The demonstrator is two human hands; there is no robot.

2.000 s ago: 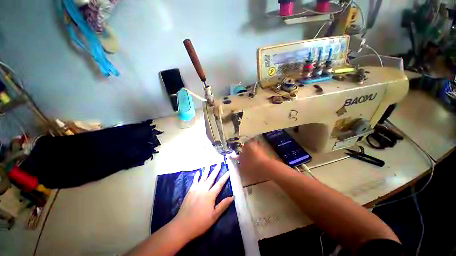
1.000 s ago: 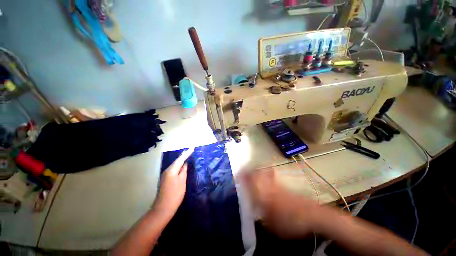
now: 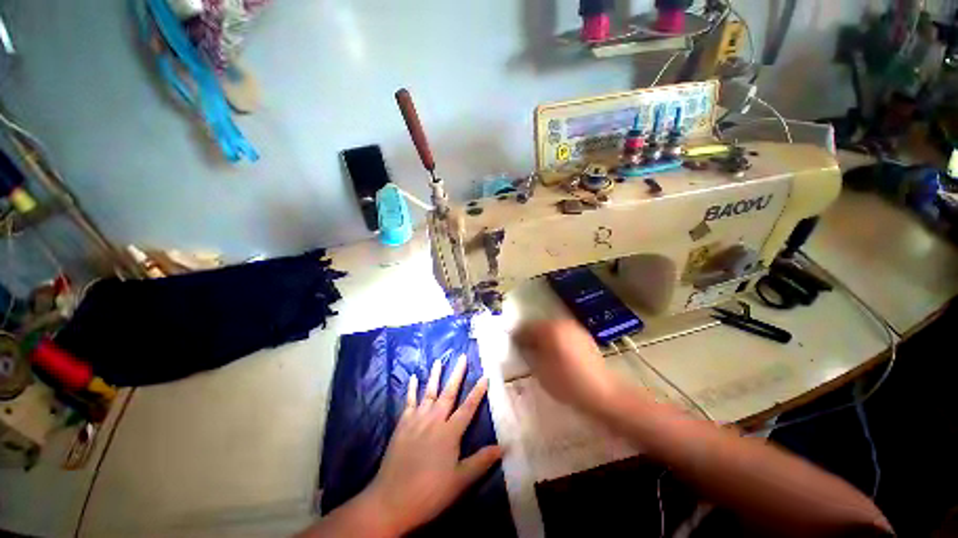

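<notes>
The glossy navy shell fabric (image 3: pixel 362 394) lies below the presser foot and needle (image 3: pixel 478 308), its far edge at the bright lamp spot. A white strip (image 3: pixel 518 462) runs along its right edge down past the table front. My left hand (image 3: pixel 429 436) lies flat on the navy fabric with fingers spread. My right hand (image 3: pixel 552 352) is right of the needle, blurred, its fingers curled near the white strip's top; glare hides whether they hold anything. The cream sewing machine (image 3: pixel 630 226) stands behind.
A dark pile of cut pieces (image 3: pixel 200 315) lies at left. A turquoise lamp (image 3: pixel 394 218) stands left of the needle. A lit smartphone (image 3: pixel 596 307) with a white cable lies under the machine arm. Black snips (image 3: pixel 752 324) and scissors (image 3: pixel 790 286) lie at right.
A second ago my left hand was at the fabric's left side; now it lies flat on its middle. My right hand has moved from the lower right up toward the needle.
</notes>
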